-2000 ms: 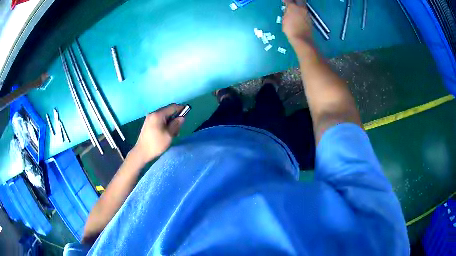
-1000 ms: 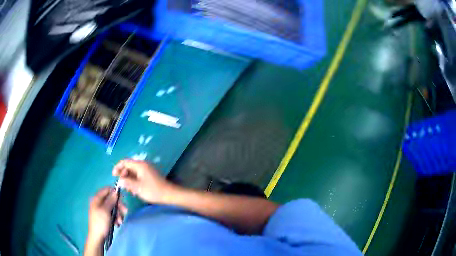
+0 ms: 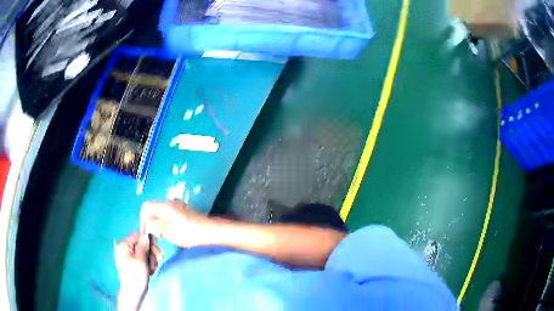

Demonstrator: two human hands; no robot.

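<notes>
My left hand [image 3: 135,258], at the lower left, has its fingers closed around a thin dark tube [image 3: 149,246] that points away from me. My right hand [image 3: 170,223] is just above and right of it, with its fingertips together at the tube's far end. Blur and the fingers hide that end, so I cannot tell what the right fingertips pinch. Small white pieces [image 3: 177,192] lie on the green bench [image 3: 91,231] beyond my right hand. A larger white cluster [image 3: 195,143] lies farther along.
A blue-rimmed compartment box [image 3: 143,159] with dark and brassy parts stands at the bench's rear. A blue bin [image 3: 267,40] of long rods stands at the far end. A black covered thing [image 3: 45,73] is at upper left. A blue crate [image 3: 531,130] is at far right, beyond yellow floor lines.
The view has turned towards the compartment box and rod bin. My hands, far apart two seconds ago, have come together at the thin tube. Since one second ago they have barely moved.
</notes>
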